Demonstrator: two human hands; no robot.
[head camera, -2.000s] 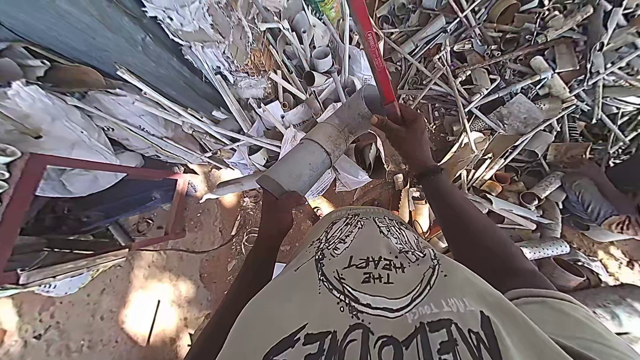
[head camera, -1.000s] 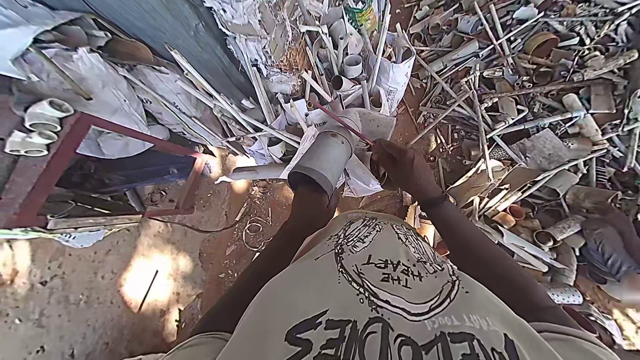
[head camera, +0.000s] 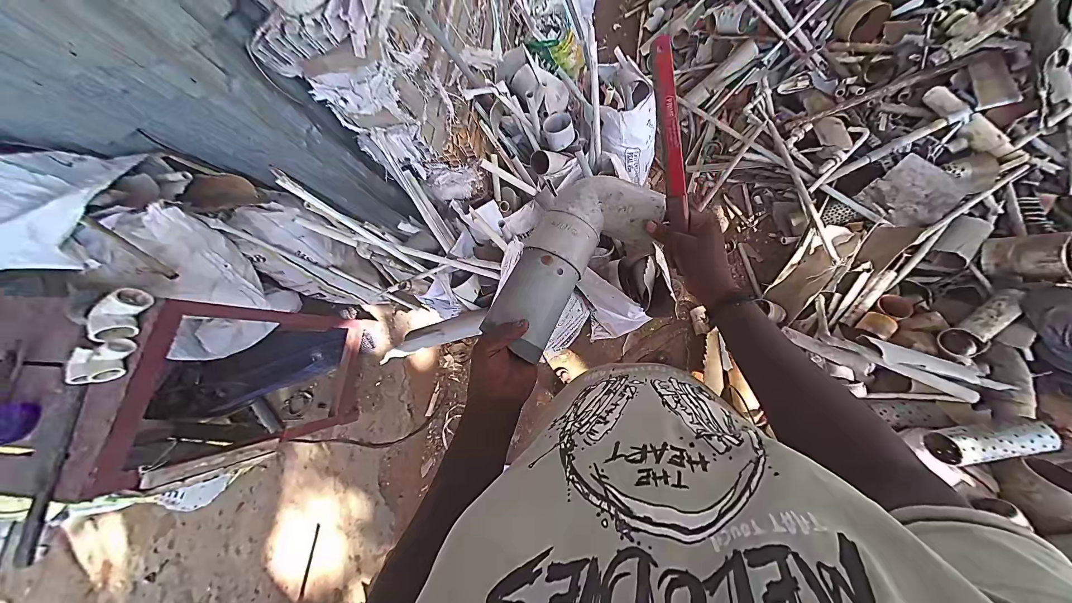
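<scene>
A grey plastic pipe fitting (head camera: 559, 243), with a straight lower part and a bent upper part, is held out in front of my torso. My left hand (head camera: 504, 362) grips its lower end, the thumb on the outer wall. My right hand (head camera: 697, 251) is closed on the lower end of a long, flat red tool (head camera: 667, 126), whose exact kind I cannot tell. That tool points away from me, beside the open end of the bend. The fingers of my right hand are near or against the bend's rim; contact is unclear.
Scrap pipes and strips (head camera: 913, 176) are heaped on the right. White sacks (head camera: 159, 251) and long strips lie at the left. A reddish frame (head camera: 159, 368) stands at the lower left, with white pipe elbows (head camera: 109, 335) beside it. A grey sheet (head camera: 167, 75) borders the upper left.
One second ago the red tool lay slanting across the fitting; now it points away, beside the bend. My left hand has shifted from inside the pipe's lower opening to its outer wall.
</scene>
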